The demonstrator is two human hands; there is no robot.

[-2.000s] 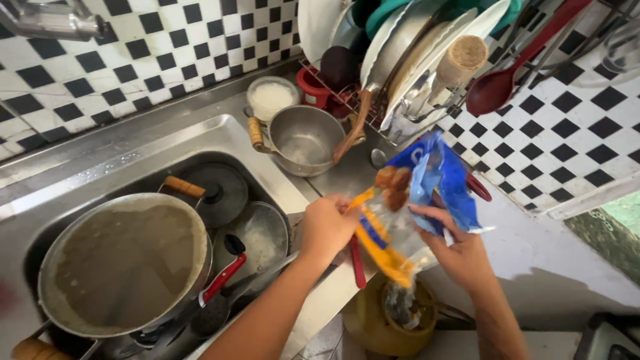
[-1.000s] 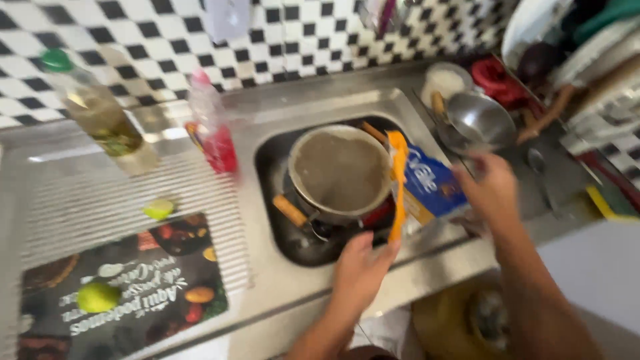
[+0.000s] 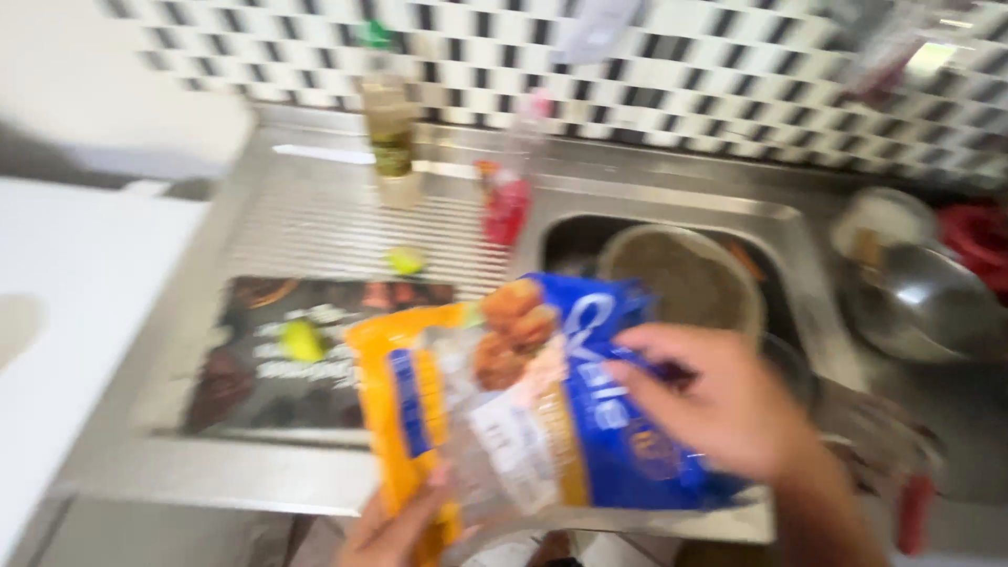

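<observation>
A plastic food package (image 3: 512, 409), blue and orange with a clear middle and a picture of fried food, is spread between my hands above the front edge of the counter. My left hand (image 3: 402, 520) grips its orange end low in the view. The fingers and thumb of my right hand (image 3: 709, 394) pinch the blue end. Behind the package, a pot of cloudy liquid (image 3: 681, 276) stands in the sink, partly covered by the package. To the left, a lime piece (image 3: 302, 340) lies on a dark printed board (image 3: 276, 394), and another lime piece (image 3: 405, 260) sits just behind it.
A green-capped bottle (image 3: 390, 142) and a bottle with red liquid (image 3: 508, 205) stand behind the board, near the checkered tile wall (image 3: 472, 55). Right of the sink are a metal pan (image 3: 929, 303) and a whitish container (image 3: 882, 220). A red handle (image 3: 915, 512) shows at lower right.
The view has swung left, from the dish rack to the drainboard. Both hands still hold the package, which is now spread wider and faces the camera.
</observation>
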